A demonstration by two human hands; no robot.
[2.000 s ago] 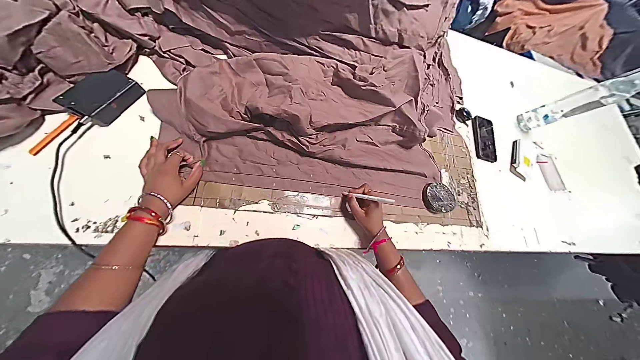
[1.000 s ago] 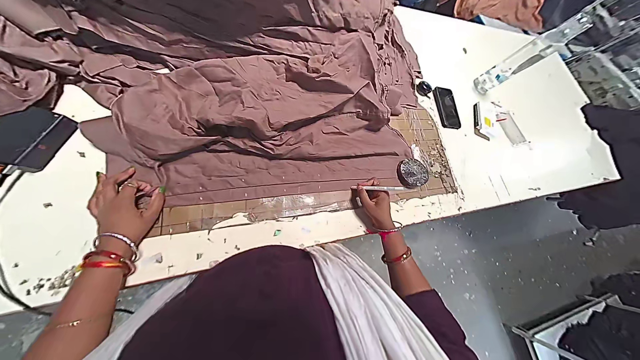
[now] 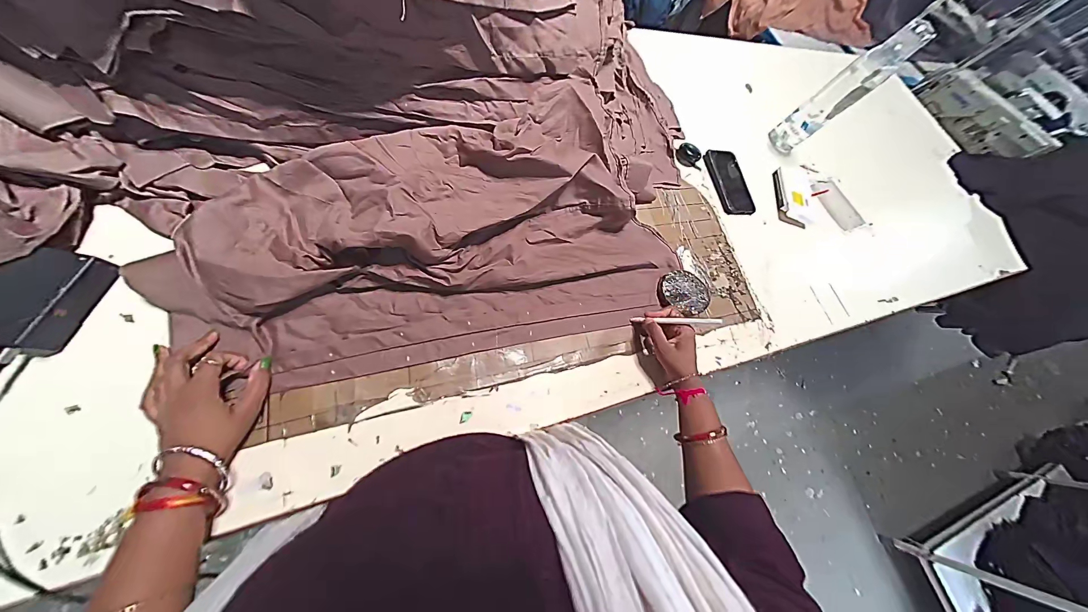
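Note:
Mauve-brown fabric, heavily wrinkled, lies over a brown board marked with grid lines; its near edge is fairly flat, with small pale marks along it. My left hand rests at the fabric's near left corner, fingers spread, thumb by the edge. Between the fingers of my right hand is a thin white marking pencil or pen, held nearly level near the fabric's right end. Just above that hand a round, dark speckled object sits on the board.
On the white table are a black phone, a small round black object, a small box and a clear plastic bottle. A dark flat device lies left. Dark cloth hangs at the right.
My right hand has moved right along the fabric's near edge with the white pencil or pen, from left of the round object to just below it. The view has shifted.

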